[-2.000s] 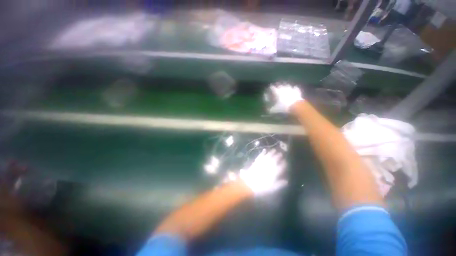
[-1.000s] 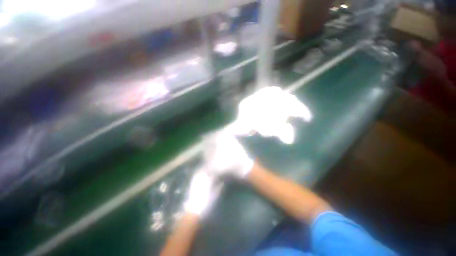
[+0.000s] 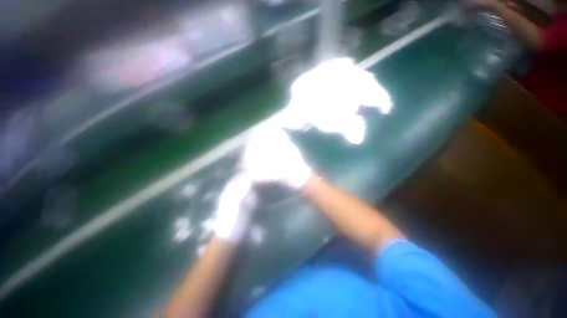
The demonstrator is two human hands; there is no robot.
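My right hand [image 3: 273, 158], in a white glove, is at the pale rail in the middle of the view. My left hand [image 3: 234, 208], also gloved, is just below and left of it, and the two touch or overlap. Both are overexposed and blurred, so their fingers and anything in them cannot be made out. Several small white end pieces [image 3: 182, 229] lie on the green surface around my left hand. Any wire leads are too blurred to tell.
A bright white cloth heap [image 3: 336, 96] lies just beyond my right hand, beside a metal post [image 3: 329, 31]. Blurred clear boxes [image 3: 171, 116] sit on the green belt behind the pale rail [image 3: 205, 163]. A person in red [image 3: 550, 68] is at the far right.
The view has turned to the right. My hands have come together from being apart; my right hand has left the belt. Over the last second they have stayed together.
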